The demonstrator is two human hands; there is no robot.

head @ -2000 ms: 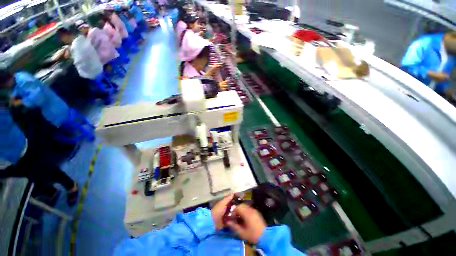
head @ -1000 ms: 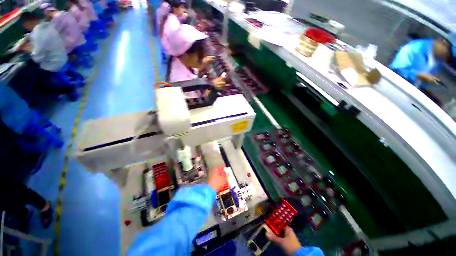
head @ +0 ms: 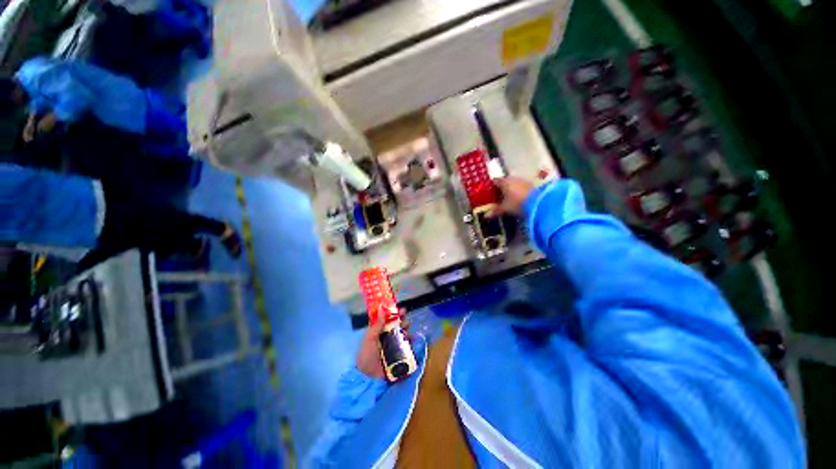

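My left hand point(head: 374, 346), low in the middle, holds a phone assembly point(head: 397, 353) with a bright red keypad part point(head: 377, 291) joined at its upper end. My right hand point(head: 513, 195) reaches over the right side of the machine bed and touches a second phone assembly point(head: 489, 231) with a red keypad part point(head: 475, 179), which lies in the right fixture. Its fingertips are at the red part's lower edge; whether they grip it is unclear. The left fixture point(head: 371, 220) holds a dark part under the robot head point(head: 344, 169).
The cream robot beam point(head: 440, 55) with a yellow label spans above the bed. A small control panel point(head: 451, 277) is on the front edge. A tray of phones point(head: 642, 160) lies to the right. People in blue smocks point(head: 82, 92) and a grey bench point(head: 137, 339) are at left.
The view has moved down and closer. My left hand has left the fixture and now holds a phone assembly. My right hand has moved to the right fixture. The robot head is now over the left fixture.
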